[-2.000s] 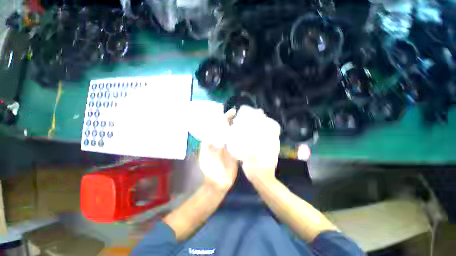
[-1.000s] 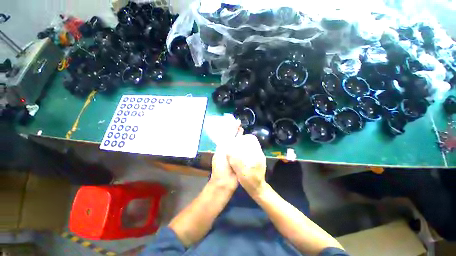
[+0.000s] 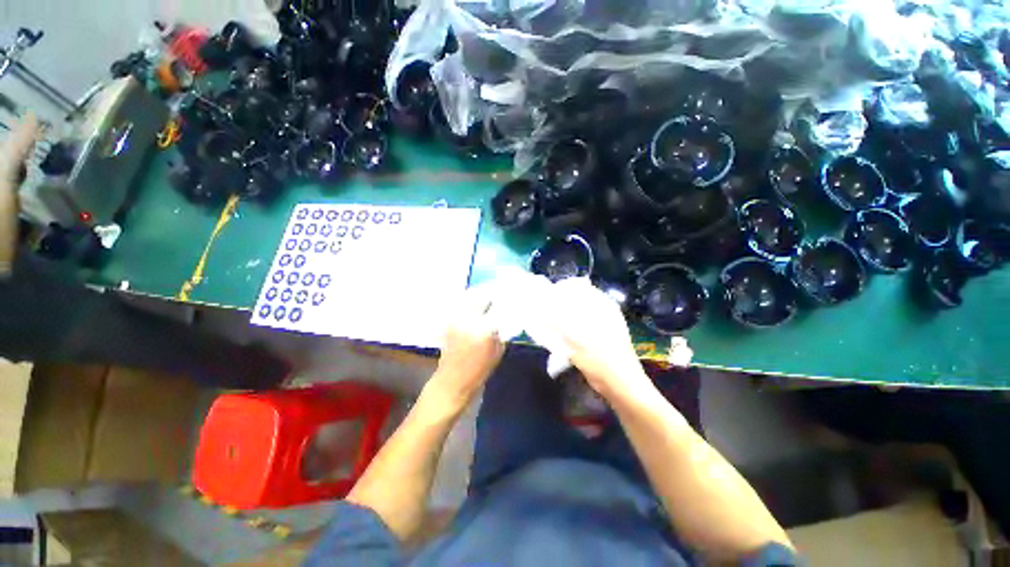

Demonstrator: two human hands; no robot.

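Observation:
A crumpled white cloth (image 3: 518, 297) is stretched between my two hands in front of the bench edge. My left hand (image 3: 473, 336) grips its left side. My right hand (image 3: 601, 338) holds its right side, with a white end hanging below the fingers. Glare washes out both hands, and whether a part is inside the cloth cannot be told. A glossy black dome housing (image 3: 563, 260) lies open just beyond the cloth. A white ring sticker sheet (image 3: 382, 271) with rows of small dark rings lies left of my hands.
More black housings (image 3: 759, 290) are heaped at centre and right, under clear plastic film (image 3: 620, 55). Another heap (image 3: 316, 155) and a grey machine (image 3: 105, 155) are at left. A person's hand (image 3: 20, 144) shows at far left. A red stool (image 3: 238, 449) stands below the green bench (image 3: 144, 249).
My hands were close together and are now farther apart, with the cloth spread between them. The view has shifted, and another person's hand has appeared at the far left.

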